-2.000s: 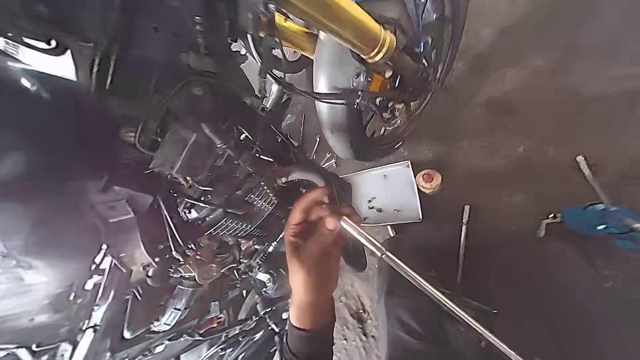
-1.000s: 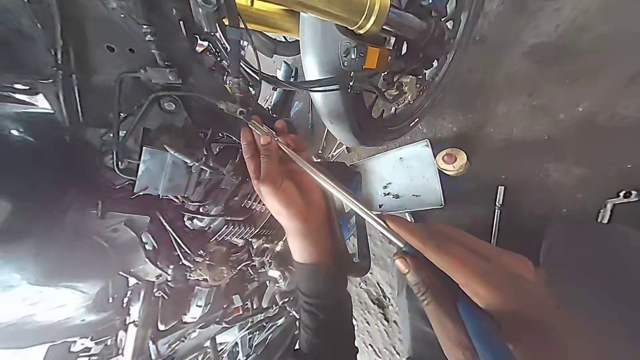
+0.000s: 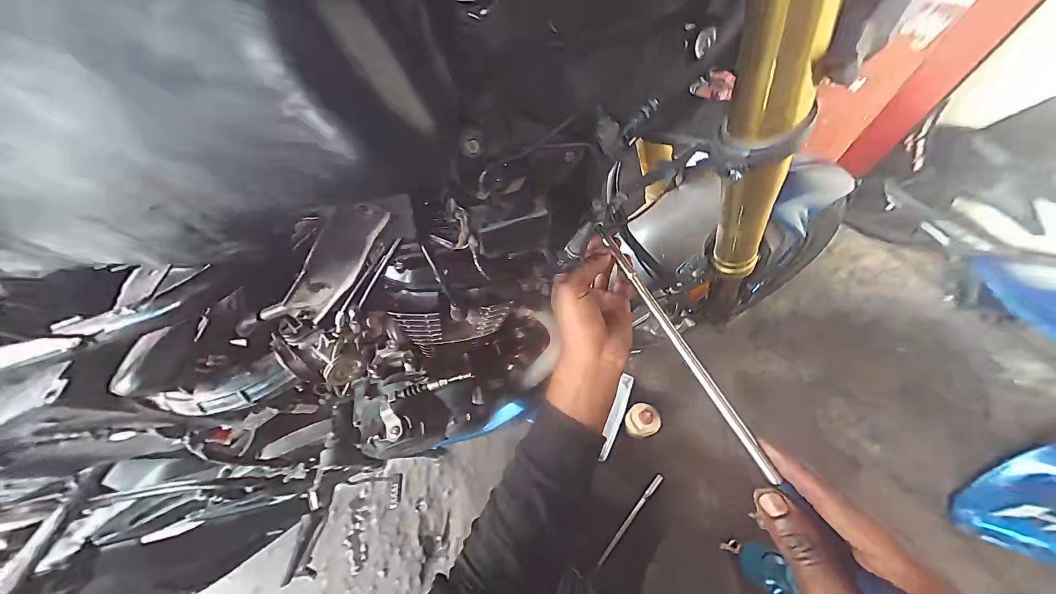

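Note:
A long chrome screwdriver-like tool (image 3: 697,367) runs diagonally up toward the motorcycle's front, behind the gold fork tube (image 3: 763,124). My right hand (image 3: 825,528) is closed around its dark blue handle at lower right. Near the tip, the fingers of my left hand (image 3: 592,309) steady the shaft, close to black cables by the frame. What the tip touches is too small to tell. The grey front fender (image 3: 681,223) curves just right of my left hand. Left of it is the finned engine (image 3: 445,322).
A white tray (image 3: 617,417), partly hidden by my left forearm, lies beside a round cream container (image 3: 643,419). A metal rod tool (image 3: 631,521) is on the floor. Blue panels (image 3: 1011,511) lie at right, and a red beam (image 3: 924,82) slants behind the wheel.
My left hand has stayed at the tool's tip end while the shaft has moved up to the cables near the fork. My right hand, out of sight two seconds ago, grips the handle. The view has swung considerably.

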